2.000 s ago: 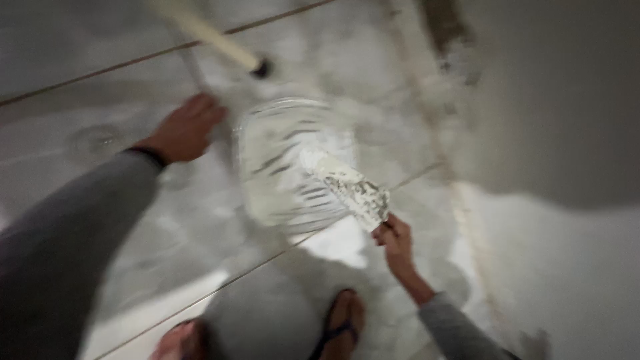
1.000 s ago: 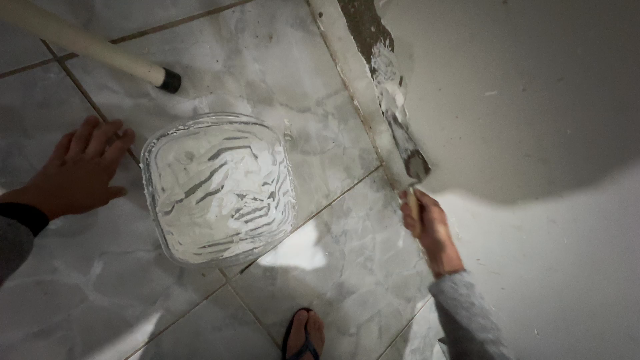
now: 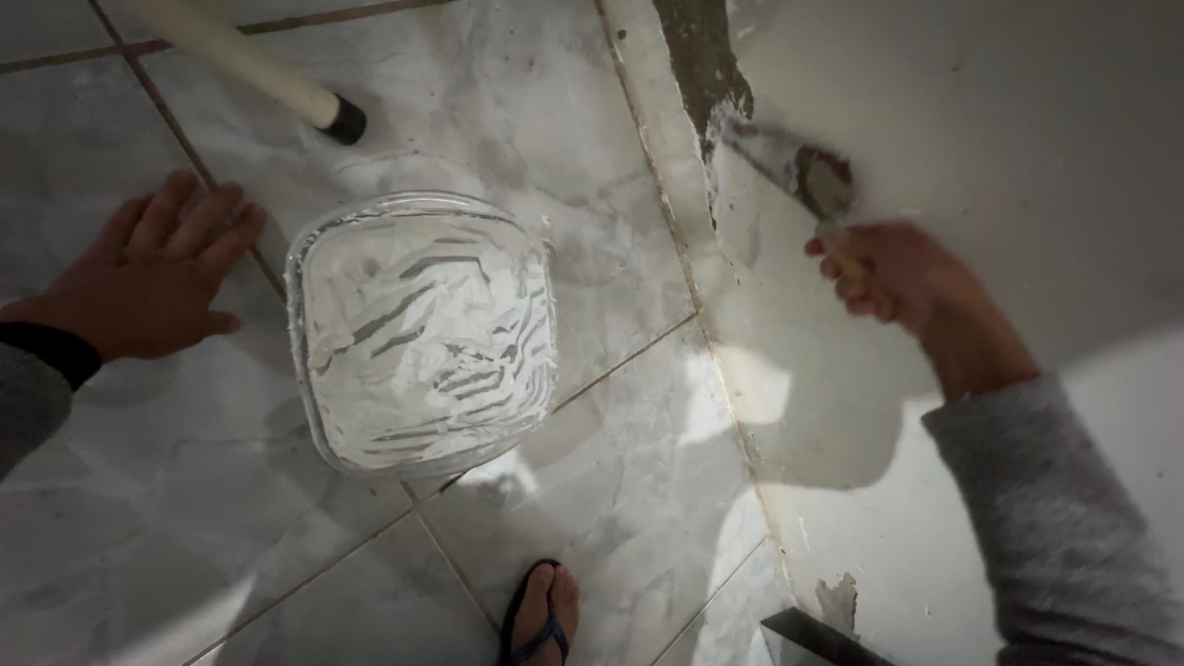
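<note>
My right hand (image 3: 879, 273) grips the handle of a putty knife (image 3: 786, 166), whose blade lies at the lower end of a damaged, bare strip (image 3: 705, 69) along the foot of the wall. The blade is blurred. White compound shows at its edge. My left hand (image 3: 171, 273) rests on the floor tiles with fingers spread and holds nothing. Between the hands, nearer the left, sits a clear plastic tub (image 3: 296, 342) of white compound (image 3: 416, 342), its surface ridged and smeared.
A cream pole with a black end cap (image 3: 345, 122) reaches in from the upper left. My foot in a flip-flop (image 3: 541, 615) is below the tub. At the lower right are a dark flat-edged tool (image 3: 819, 640) and a small chipped patch (image 3: 838, 603) on the wall. Marbled tiles (image 3: 592, 518) surround the tub.
My right hand took the putty knife from over the tub to the damaged strip at the wall. Compound seen on the blade and strip a second ago now looks spread over the strip's lower part.
</note>
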